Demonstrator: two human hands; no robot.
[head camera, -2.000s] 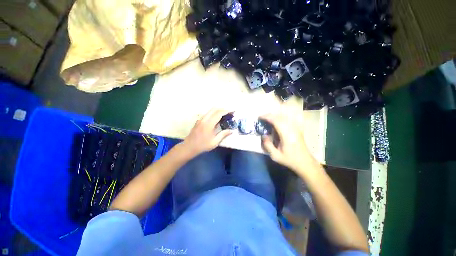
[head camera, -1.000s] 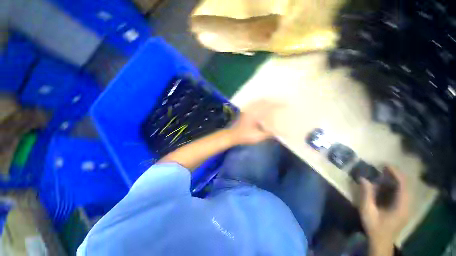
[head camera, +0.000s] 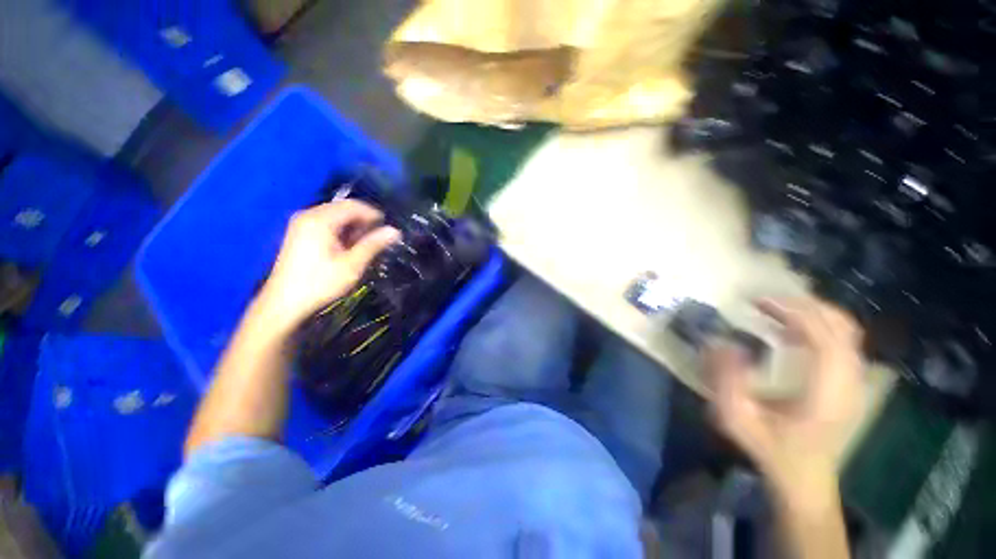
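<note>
Black modules lie in a slanting row on the pale work board, the upper-left one with a shiny face. My right hand is at the lower-right end of the row, thumb and fingers apart, with pale board showing between them. My left hand is over the blue crate, fingers curled at the black housings with yellow wires. Blur hides whether it grips one.
A large heap of black parts covers the upper right. A tan-yellow sack stands at the top. More blue crates are at the left. The green bench shows beside the board. A yellow strip shows by the crate's upper-right edge.
My left hand has moved left from the board edge to over the housings in the crate. My right hand's fingers have spread. The view first swung left, then shifted slightly.
</note>
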